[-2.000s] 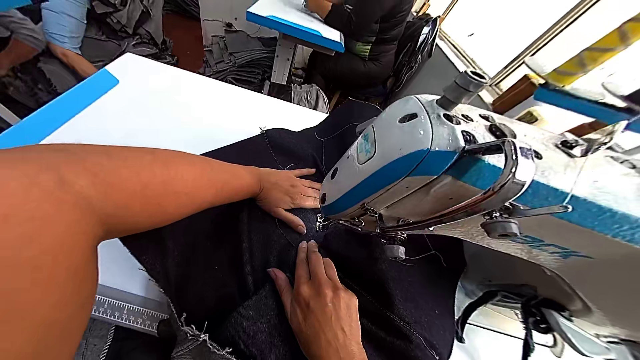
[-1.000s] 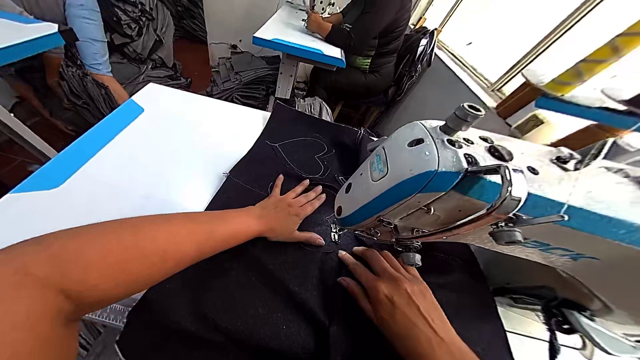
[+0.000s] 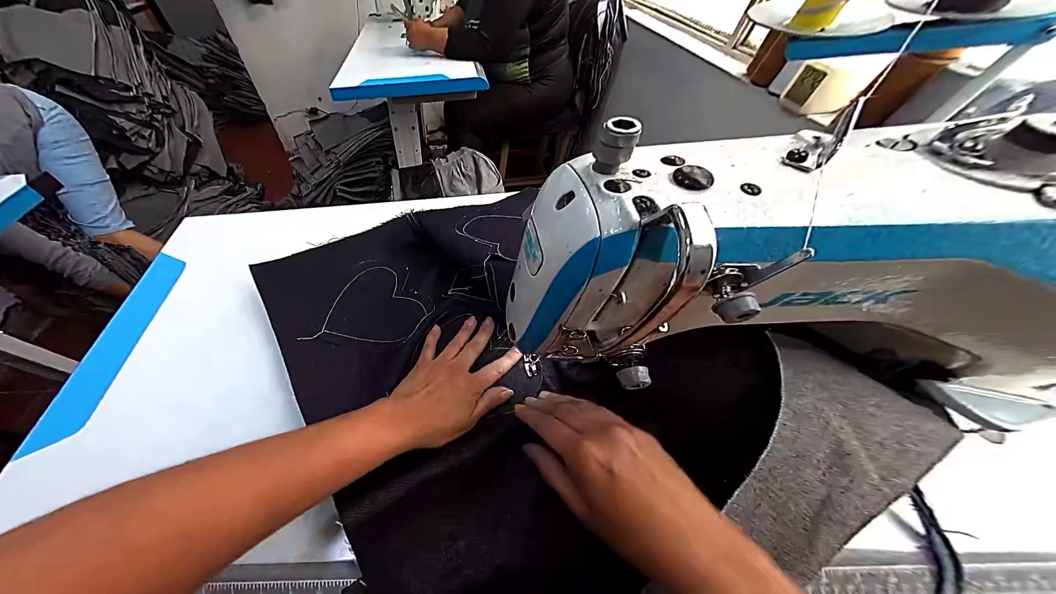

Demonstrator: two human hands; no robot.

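Note:
A dark denim-like cloth (image 3: 462,511) lies under the presser foot (image 3: 531,365) of a white and blue Jack sewing machine (image 3: 569,239). Light stitching marks a heart (image 3: 375,305) on its left part, with more stitched lines behind. Flat on the cloth, just left of the foot, rests my left hand (image 3: 450,384), fingers spread. My right hand (image 3: 598,454) presses the cloth in front of the foot, fingers fairly close together. Neither hand grips anything that shows. At the right the cloth's greyer side (image 3: 833,445) is turned up.
The white table (image 3: 223,346) has a blue edge at left and a ruler strip (image 3: 280,586) along the front. Another person sits at a sewing table (image 3: 404,62) behind; a person's arm (image 3: 74,165) reaches among piled garments at left. A thread stand (image 3: 916,41) rises at back right.
The cloth has turned under the foot: the stitched heart, behind my left hand a second ago, now lies farther left, and a grey underside shows at right. Both hands remain by the foot.

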